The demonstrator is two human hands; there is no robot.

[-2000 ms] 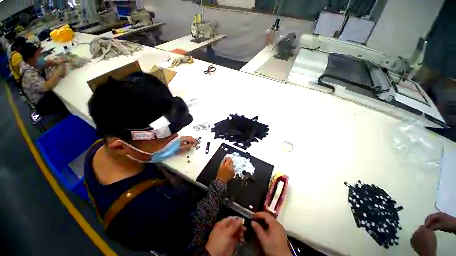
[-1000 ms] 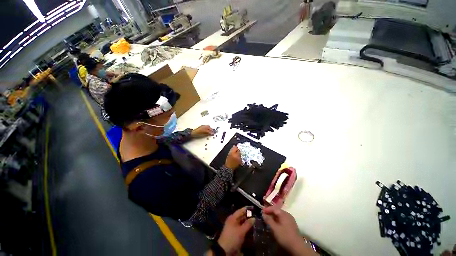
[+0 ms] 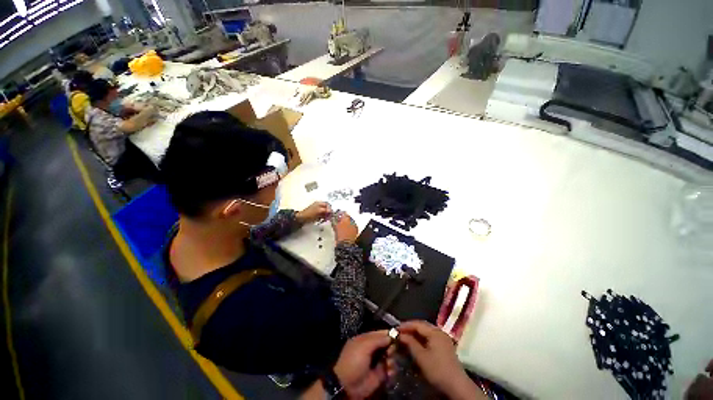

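My left hand (image 3: 361,361) and my right hand (image 3: 431,353) are close together at the bottom centre, by the table's front edge. Between their fingers is a small black webbing tab with a white or silvery fitting (image 3: 393,333). The fingers hide most of the tab. A silvery pile of small fittings (image 3: 395,255) lies on a black mat (image 3: 426,287) just beyond my hands. A heap of plain black webbing tabs (image 3: 402,198) lies behind the mat. A heap of tabs with fittings (image 3: 630,342) lies at the right.
A masked person (image 3: 234,250) sits close at my left, hands at the mat's far left corner. A red tape dispenser (image 3: 458,308) stands beside the mat. A tape ring (image 3: 479,227), scissors (image 3: 356,105) and an open carton (image 3: 280,134) are on the table. Part of another hand shows at the lower right edge.
My hands have come closer together around the small fitting. The neighbour's hand has moved from the silvery pile to the mat's far left corner. The view has shifted slightly.
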